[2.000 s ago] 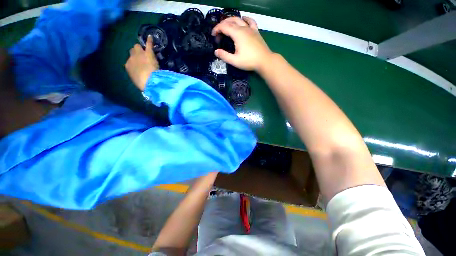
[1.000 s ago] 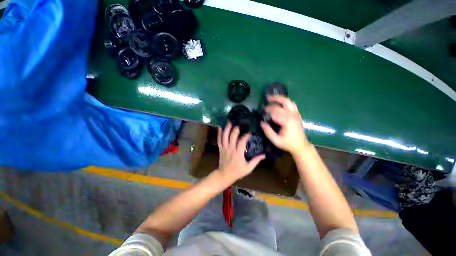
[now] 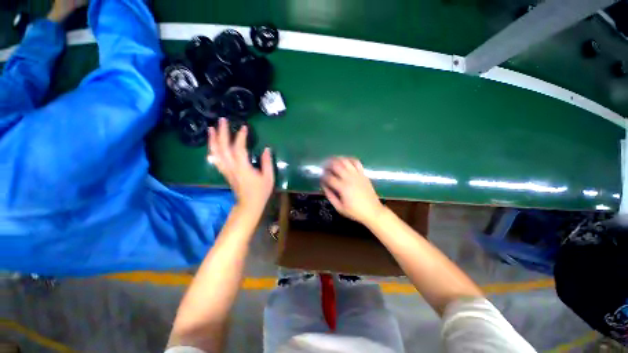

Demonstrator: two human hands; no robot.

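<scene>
Several black round parts (image 3: 239,101) lie in a cluster on the green bench at the left, some stacked or touching. A small white piece (image 3: 273,103) lies at the cluster's right side. My left hand (image 3: 239,165) is at the cluster's near edge, fingers spread; a dark part shows partly beside its thumb. My right hand (image 3: 350,187) is over the bench's near edge, blurred, with fingers bent; what is under it is hidden. An open brown carton (image 3: 330,251) stands below the bench edge with black parts inside.
A person in blue sleeves (image 3: 82,152) leans in at the left, beside the cluster. A white strip (image 3: 358,49) runs along the green bench (image 3: 427,124), and a grey metal post (image 3: 530,34) meets it. Another person's dark clothing (image 3: 592,276) is at the right edge.
The black parts that were between my hands at the bench edge are gone from there; black parts show in the carton. My left hand has moved left to the cluster. The blue-sleeved arm has shifted.
</scene>
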